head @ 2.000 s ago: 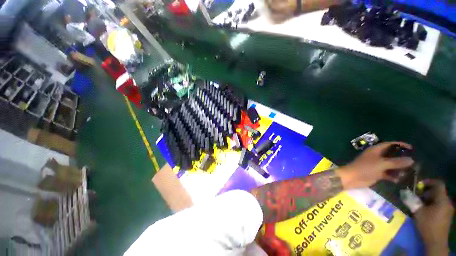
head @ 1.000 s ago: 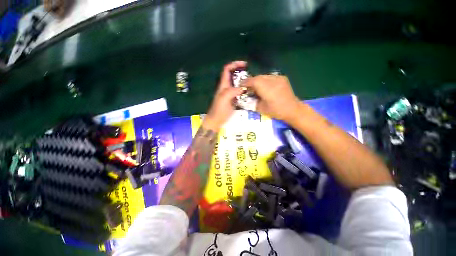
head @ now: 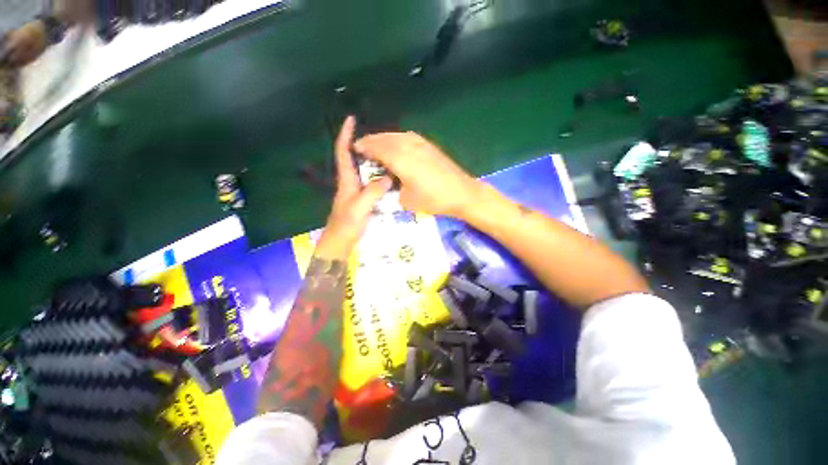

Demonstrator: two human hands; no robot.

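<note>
My left hand [head: 350,191] and my right hand [head: 413,173] meet over the top edge of the printed carton sheet [head: 368,313]. Between their fingertips is a small whitish, silvery circuit board assembly [head: 370,171], mostly covered by the fingers. My left index finger points up beside it. My right fingers bend over it from above. Whether a case part is with it cannot be told. A loose pile of black case parts [head: 468,341] lies on the sheet between my forearms.
Neatly stacked black case parts [head: 77,354] stand at left beside a red item [head: 168,327]. Circuit boards and dark leads [head: 726,218] are heaped at right. Single boards lie on the green surface [head: 300,100]. Another person's hand [head: 25,44] shows at top left by the white bench.
The view has swung right since the earliest frame, showing the right heap more fully. My hands, apart over the green surface then, are now together around the board.
</note>
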